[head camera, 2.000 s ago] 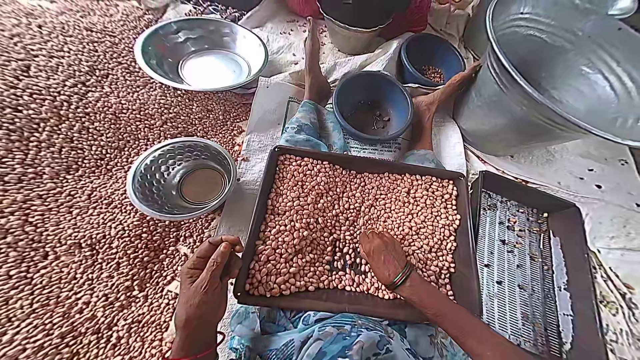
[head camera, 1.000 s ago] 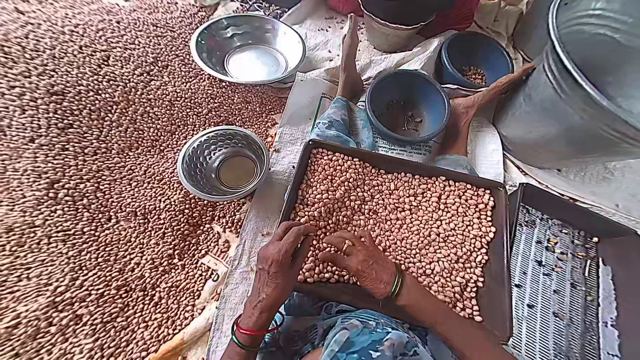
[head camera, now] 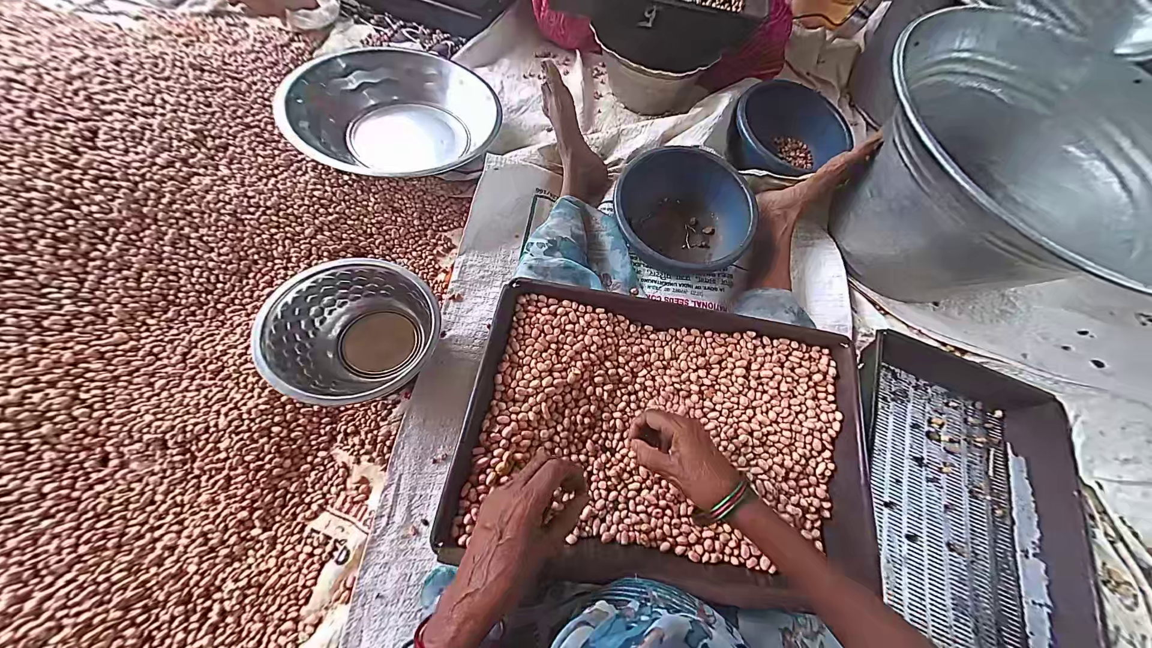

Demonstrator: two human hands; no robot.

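Observation:
A dark rectangular metal tray (head camera: 855, 432) lies across the lap, filled with a layer of pinkish-brown shelled peanuts (head camera: 720, 378). My left hand (head camera: 531, 513) is over the tray's near left corner, its fingers curled close to the nuts. My right hand (head camera: 688, 454) is above the middle of the nuts, with thumb and forefinger bent towards each other. Whether either hand pinches a nut is too small to tell. Beyond the tray, between the feet, stands a blue bowl (head camera: 687, 211) with a few dark bits in it.
Peanuts (head camera: 162, 360) are heaped over the floor at left, with a dimpled steel bowl (head camera: 346, 331) and a wide steel basin (head camera: 387, 112) on them. Another blue bowl (head camera: 792, 126) holds some nuts. A large metal tub (head camera: 990, 180) and a slotted sieve tray (head camera: 954, 504) stand at right.
My left hand has left the tray's left rim, where it was two seconds ago, and is now over the corner. My right hand has moved away from the left hand since one second ago.

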